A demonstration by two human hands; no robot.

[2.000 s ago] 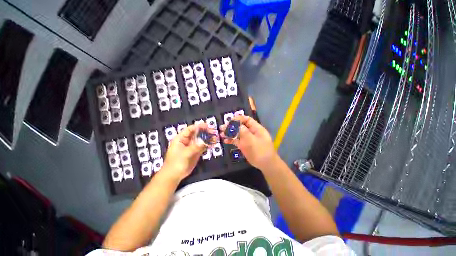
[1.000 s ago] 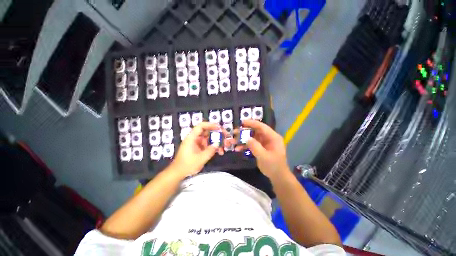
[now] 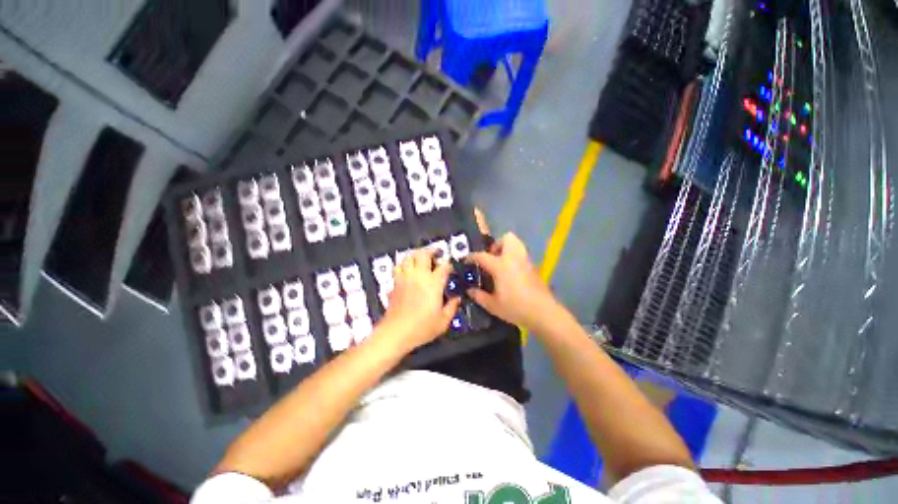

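The black compartment tray (image 3: 320, 261) lies in front of me, its pockets filled with white squarish units (image 3: 337, 307) with dark round centres. My left hand (image 3: 421, 297) and my right hand (image 3: 507, 283) meet over its lower right pocket. Each hand's fingertips hold a small dark-faced unit with a small lit mark, the left one (image 3: 452, 285) and the right one (image 3: 472, 278) side by side. Another dark-faced unit (image 3: 457, 322) lies just below them in the tray. My fingers hide part of the neighbouring pockets.
An empty black tray (image 3: 386, 84) lies behind the filled one. A blue stool (image 3: 497, 34) stands at the top. The rack with dark shelves (image 3: 94, 212) is at left. A chrome wire rack (image 3: 729, 325) with small coloured lights is at right. A yellow line (image 3: 573, 209) crosses the floor.
The two units were raised above the tray with bright white screens showing; now both hands are lower and closer together at the lower right pocket, and the faces look dark. The view has shifted.
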